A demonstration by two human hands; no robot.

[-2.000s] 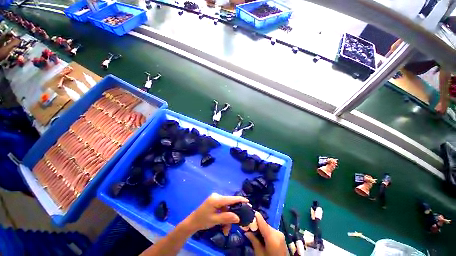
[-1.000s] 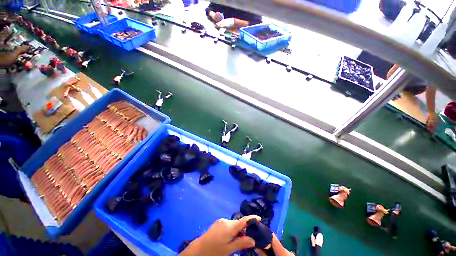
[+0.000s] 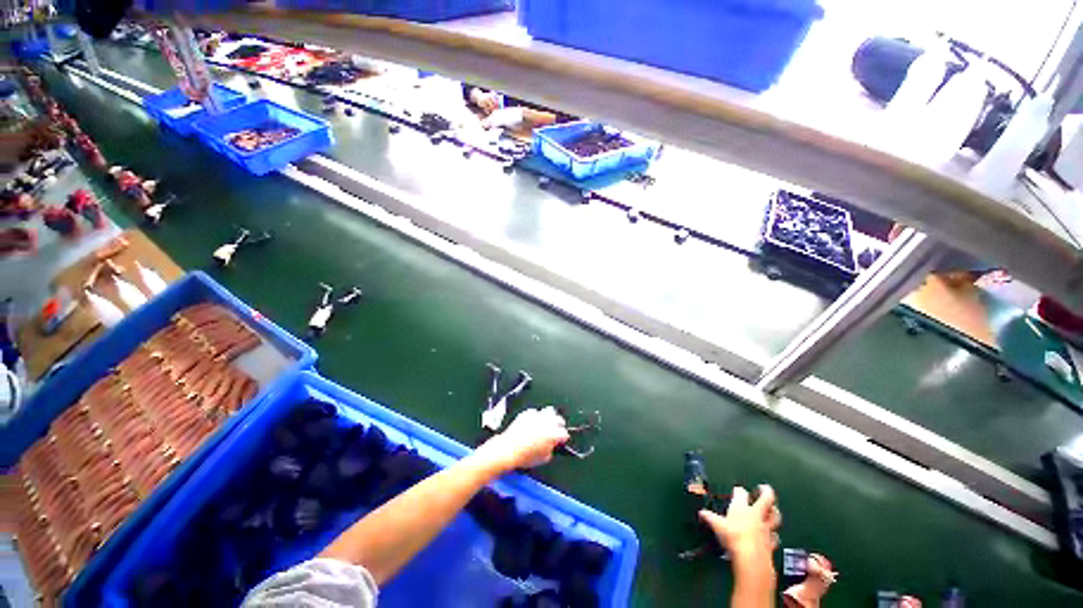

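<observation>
My left hand [image 3: 531, 439] reaches across the blue parts tray [image 3: 618, 558] to the green belt. Its fingers are closed around a black-and-white Y-shaped subassembly [image 3: 580, 437], whose thin limbs stick out to the right. My right hand [image 3: 748, 523] is over the belt with fingers spread. A dark figure part [image 3: 696, 470] lies at its left, partly hidden by the fingers. Another Y-shaped subassembly [image 3: 496, 401] lies just beyond my left hand. Black moulded pieces [image 3: 311, 469] lie in the tray, partly covered by my left forearm.
A blue tray of flesh-coloured limbs [image 3: 143, 439] stands at the left. Flesh-coloured subassemblies [image 3: 810, 582] lie on the belt at lower right. A metal rail [image 3: 665, 339] and a slanted post [image 3: 849, 315] stand beyond. A thick overhead bar [image 3: 713, 137] crosses the upper view.
Both hands have left the near tray and moved out over the belt, apart from each other. The black piece they held together no longer shows in them. The view has shifted.
</observation>
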